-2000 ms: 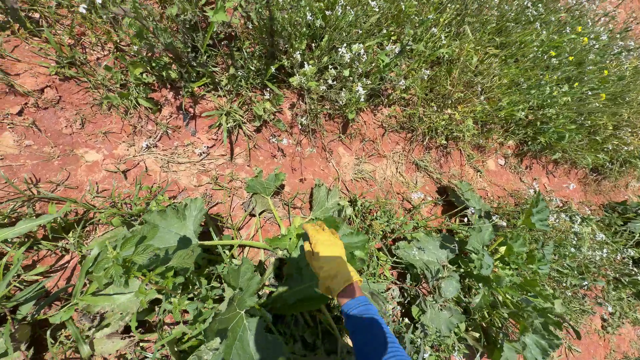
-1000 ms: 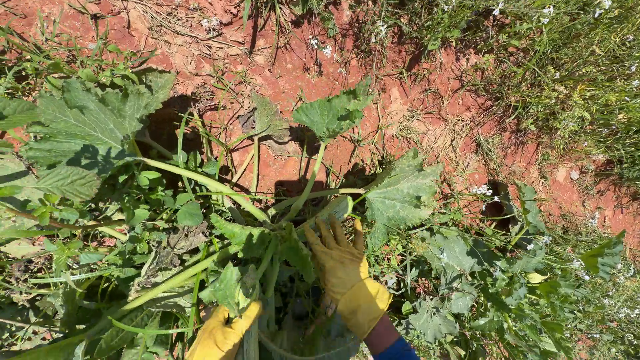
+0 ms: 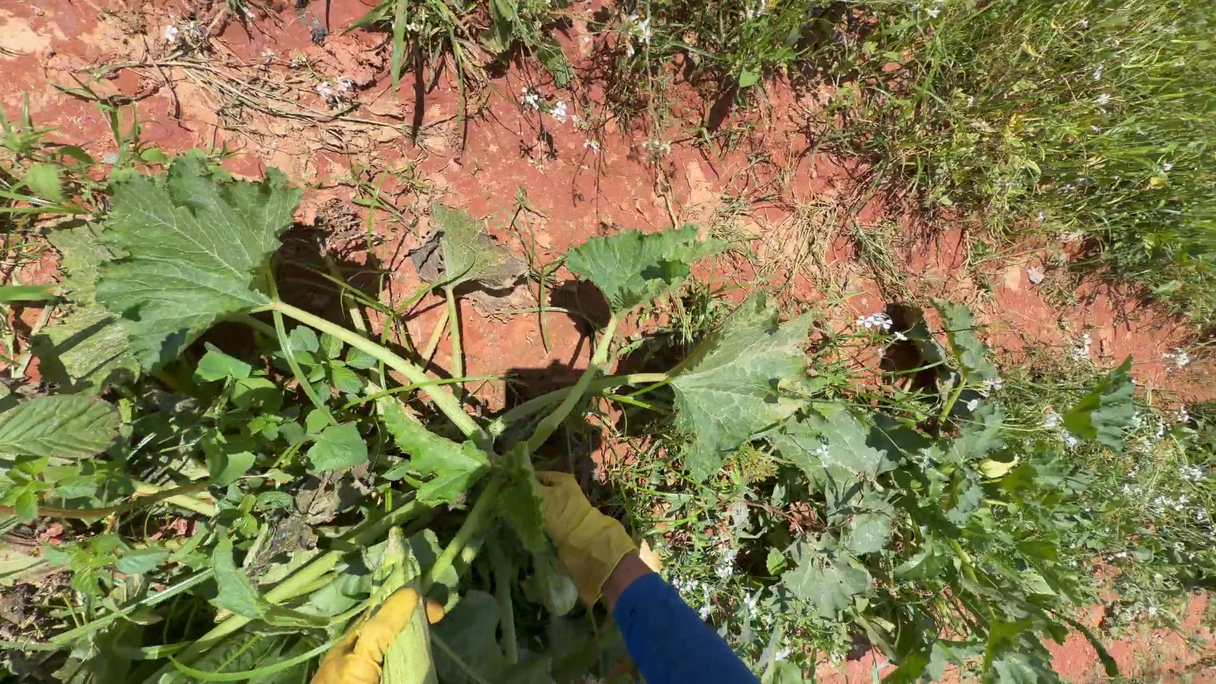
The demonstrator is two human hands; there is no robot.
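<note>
A squash plant with broad lobed leaves (image 3: 195,252) and thick pale stalks (image 3: 380,356) spreads over the ground. At the bottom edge my left hand (image 3: 375,636), in a yellow glove, is closed around a pale green, ribbed plant part (image 3: 410,632); whether this is a stalk or a fruit is not clear. My right hand (image 3: 581,537), also in a yellow glove, reaches in from the lower right to the plant's centre. Its fingers are hidden behind a curled leaf (image 3: 521,499), so what they touch cannot be seen.
Reddish bare soil (image 3: 494,180) runs across behind the plant. Tall grass (image 3: 1092,123) with small white flowers grows at the upper right. More lobed leafy plants (image 3: 855,513) stand right of my right arm, and low weeds (image 3: 332,446) crowd the left.
My right hand's fingers, spread and visible one second ago, are now hidden among the stalks. My left hand, not seen in the oldest frame, is at the plant in the later two.
</note>
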